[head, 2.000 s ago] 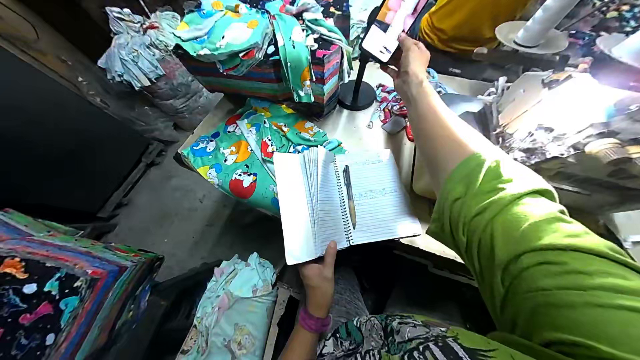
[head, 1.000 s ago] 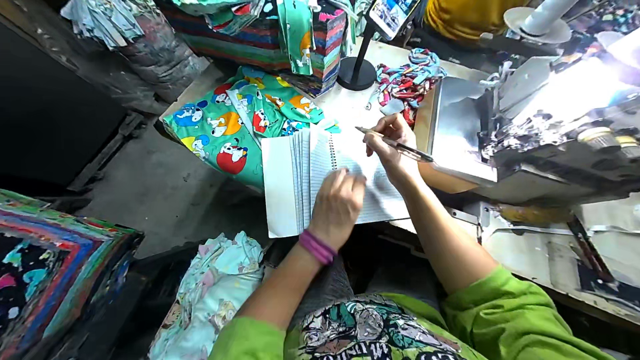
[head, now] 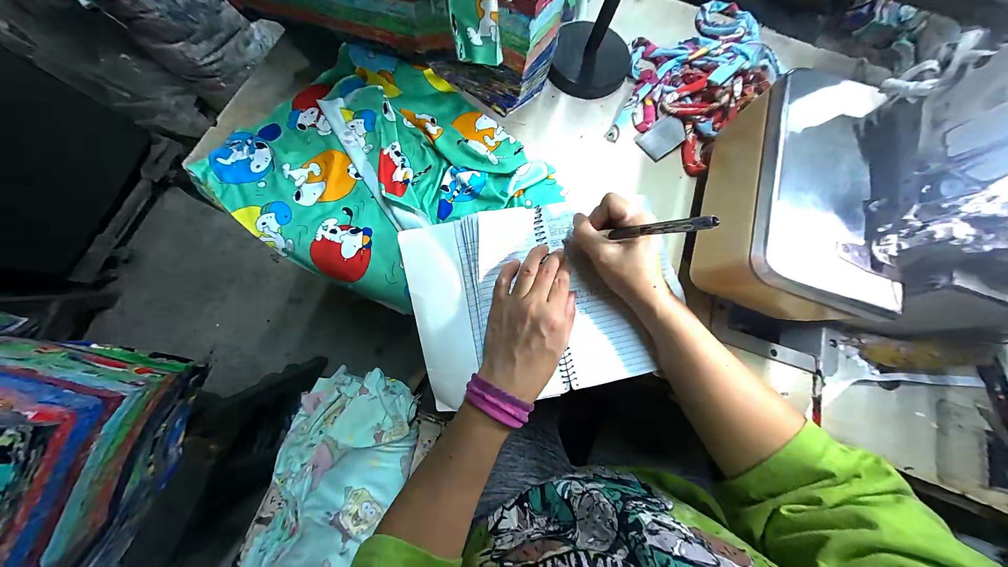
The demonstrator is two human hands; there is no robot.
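An open spiral-bound notebook (head: 441,307) with lined pages lies at the table's front edge, its right page bearing handwriting near the top. My right hand (head: 622,248) is closed around a dark pen (head: 665,227), whose writing end is at the upper part of that page. My left hand (head: 531,315), with a pink band at the wrist, rests flat across the spiral, fingers pointing up the page. Green cartoon-print fabric (head: 323,177) lies against the notebook's upper left side.
A sewing machine (head: 819,197) stands at the right. Behind are a round black stand base (head: 591,61), a heap of coloured fabric strips (head: 709,79) and a striped bundle (head: 512,47). Pale printed cloth (head: 339,465) and a striped stack (head: 87,425) sit lower left.
My right hand was at a phone on the stand two seconds ago, then held the pen above the page; now it is down on the paper. My left hand moved from the notebook's lower edge onto the pages.
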